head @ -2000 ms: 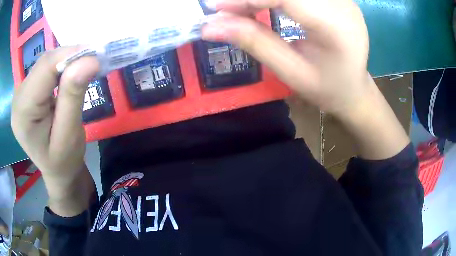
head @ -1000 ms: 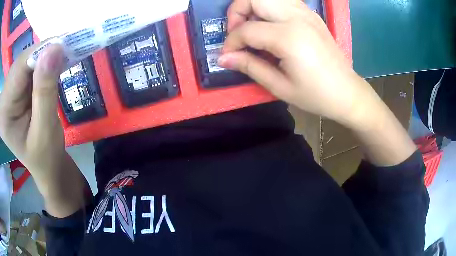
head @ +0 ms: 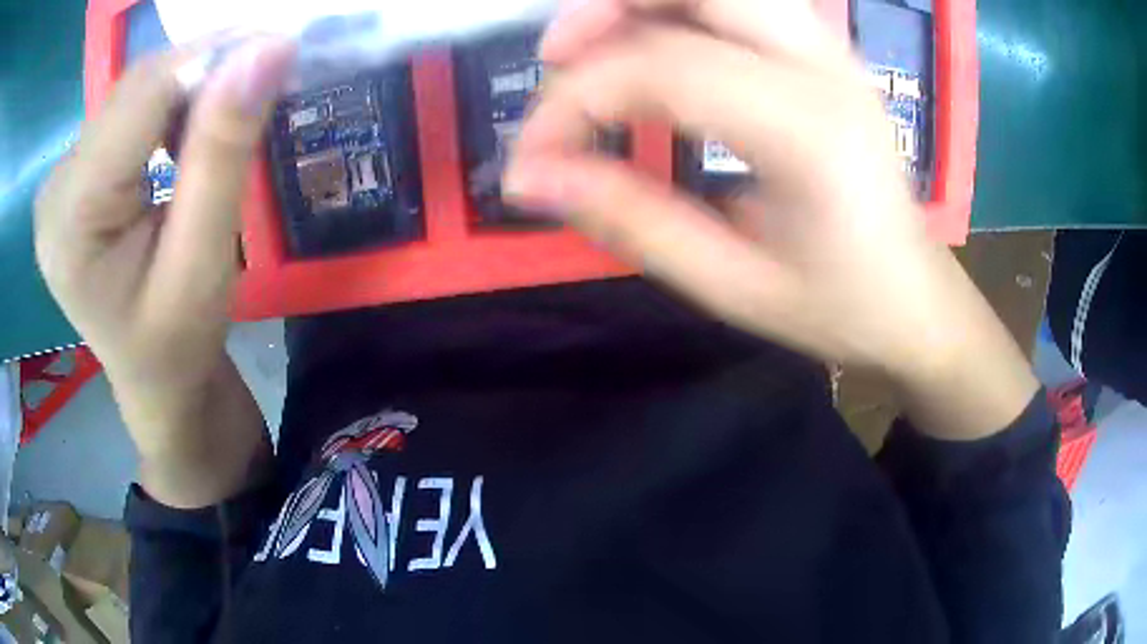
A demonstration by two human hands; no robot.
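Observation:
A white label sheet with blurred dark print along its lower edge crosses the top of the view. My left hand pinches its left end between thumb and fingers. My right hand is blurred, over the middle and right of the tray, its fingertips near the sheet's right end and above a phone. I cannot tell whether a label is in its fingers. The red-orange tray holds several black phones in slots. One phone shows its circuit board and metal card slots; others are partly hidden by my hands.
The tray lies on a glossy green surface. Cardboard is below it on the right, and a red basket stands beyond. Cardboard pieces and a red frame are at lower left. Dark clothing of another person may show at far right.
The tray appears further right in the view. My right hand has risen from the phone and its fingers have spread. My left hand and the sheet have moved right and up.

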